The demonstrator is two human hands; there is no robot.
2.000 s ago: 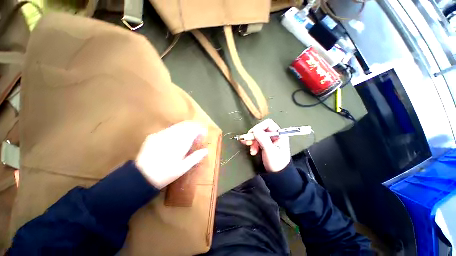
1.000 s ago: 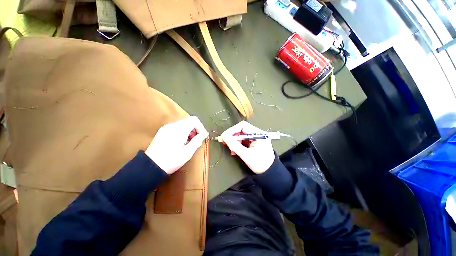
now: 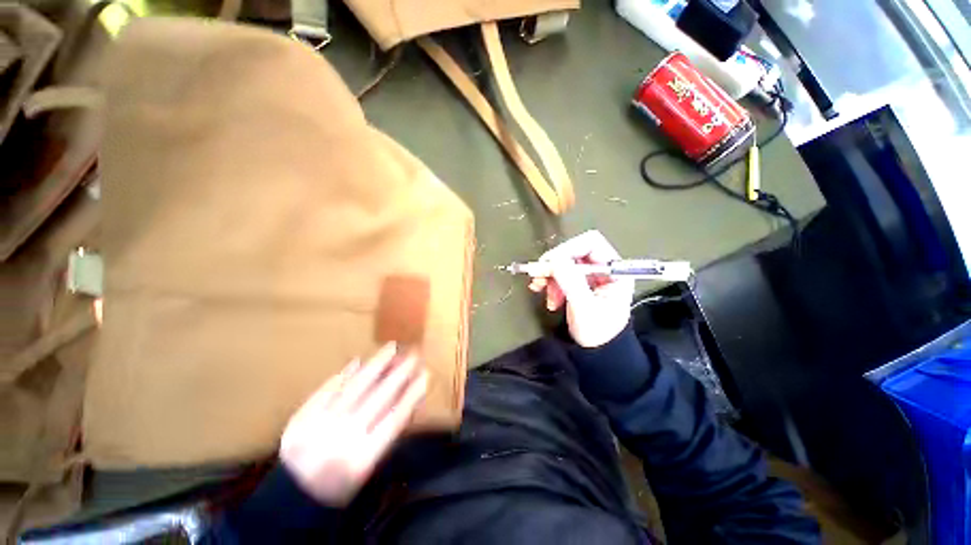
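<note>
The tan bag (image 3: 245, 202) lies flat on the green table, its piped edge facing right. A small reddish-brown leather patch (image 3: 402, 309) sits near that edge. My left hand (image 3: 357, 420) is slightly blurred, fingers spread, palm down at the bag's lower part just below the patch; it grips nothing. My right hand (image 3: 592, 285) holds a slim white pen-shaped tool (image 3: 649, 270) right of the bag, its tip pointing left, apart from the bag edge. A thin pale cord runs from its rear. Loose threads (image 3: 500, 269) lie on the table near the tip.
Another tan bag (image 3: 447, 13) with long loop handles (image 3: 522, 128) lies at the top. A red can (image 3: 697, 106), a black cord with a yellow piece (image 3: 754, 172) and a black adapter (image 3: 717, 26) are at upper right. More tan bags (image 3: 37, 362) are at left, a blue bin (image 3: 937, 405) at right.
My left hand has left the bag's right edge and moved down below the patch. The bag's lower edge now shows higher in view. My right hand with the tool is now away from the bag edge.
</note>
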